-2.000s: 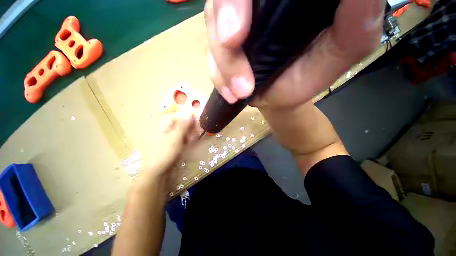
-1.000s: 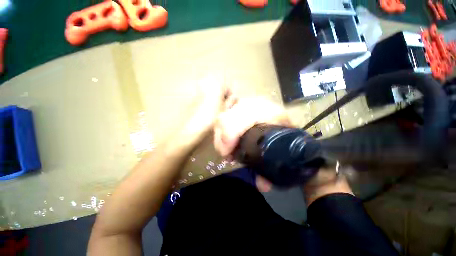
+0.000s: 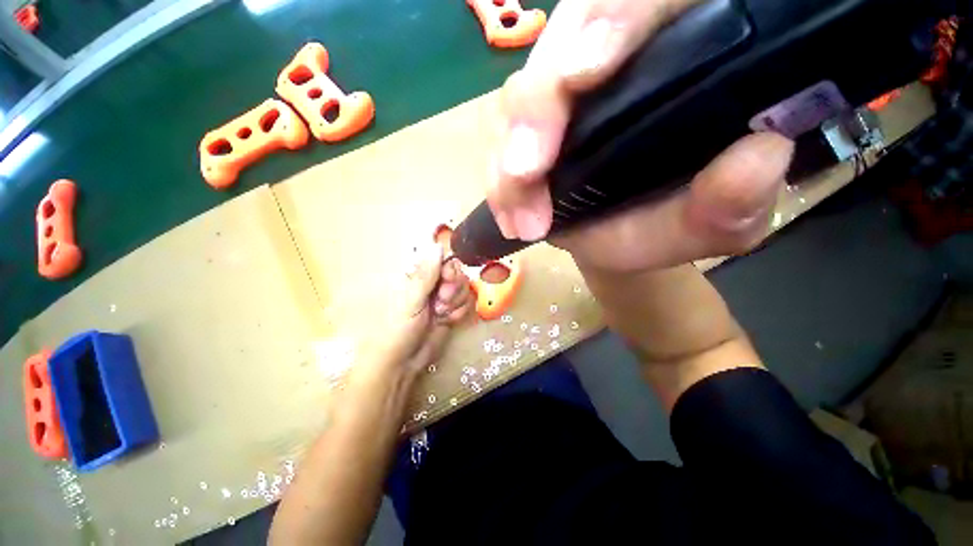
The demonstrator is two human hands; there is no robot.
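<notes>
My right hand (image 3: 640,181) is wrapped around a thick black electric screwdriver (image 3: 629,128) with a pale label. Its tapered tip points down and left, at an orange housing (image 3: 497,275) on the bench. My left hand (image 3: 437,304) is at that housing, its fingers on the housing beside the screwdriver tip. The fingers and the tool hide much of the housing; one end with a large opening shows. The exact contact of bit and housing cannot be told.
Several orange housings (image 3: 252,142) lie on the green conveyor (image 3: 139,128) beyond the cardboard-covered bench (image 3: 213,277). A blue bin (image 3: 104,400) stands at the left with an orange housing (image 3: 43,405) beside it. Small pale rings (image 3: 496,357) lie along the near edge.
The screwdriver has swung up from lying low over the bench to pointing its tip at the housing. The view has shifted; the feeders seen before are now mostly hidden behind the tool.
</notes>
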